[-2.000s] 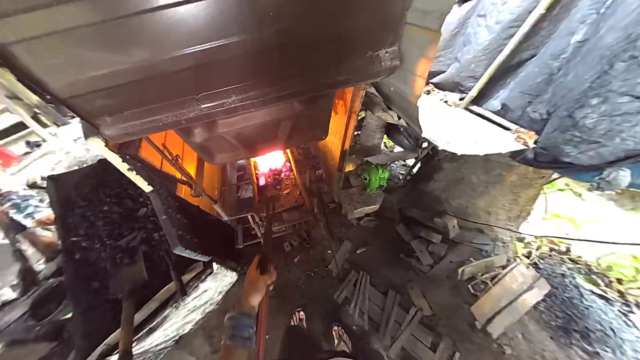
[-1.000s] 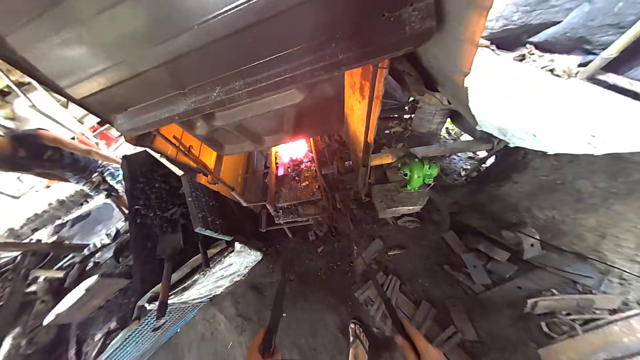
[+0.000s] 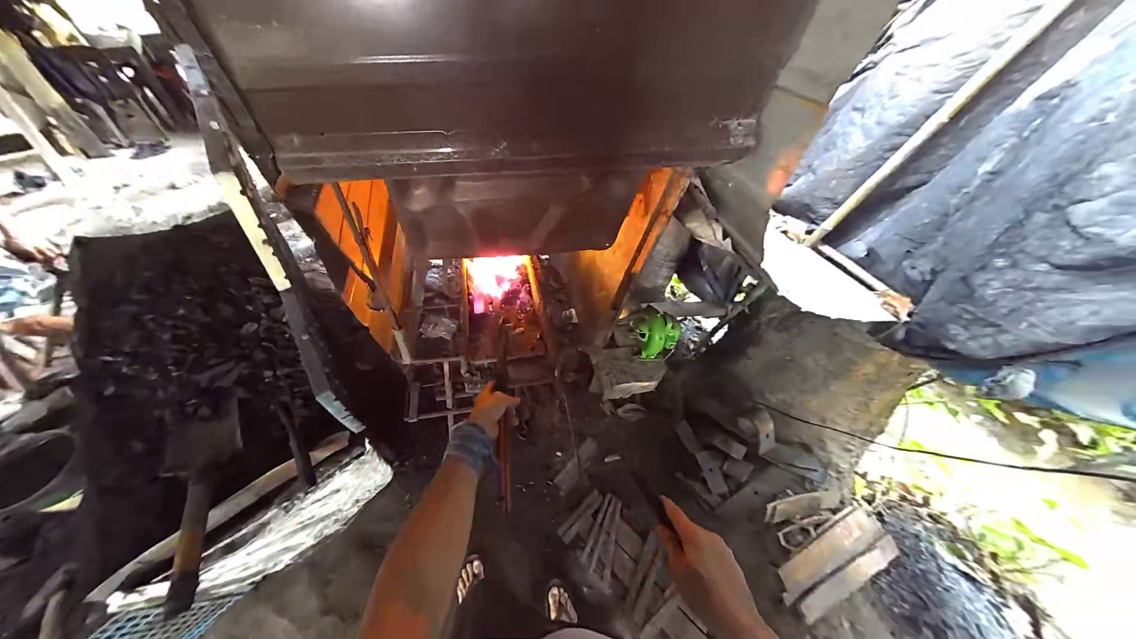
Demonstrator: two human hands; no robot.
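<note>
My left hand [image 3: 493, 410], with a grey band at the wrist, grips a pair of long metal rods [image 3: 503, 461], possibly tongs, whose far end points at the forge. Glowing coals [image 3: 497, 282] burn in the forge hearth beneath a dark sheet-metal hood [image 3: 515, 98]. At the lower right, my right hand [image 3: 697, 555] is closed around a dark, thin bar [image 3: 655, 501] that slants up and left. What the far end of this bar is like cannot be told against the dark ground.
Flat metal pieces [image 3: 621, 541] lie by my feet, with more scrap [image 3: 839, 559] at the right. A green blower [image 3: 657, 335] stands right of the hearth. On the left are a charcoal heap [image 3: 177, 311] and a shovel [image 3: 200, 497]. Part of another person's arm [image 3: 35, 327] shows at the left edge.
My left hand has moved forward toward the hearth with the rods since a second ago. My right hand, out of view two seconds ago, is in view now.
</note>
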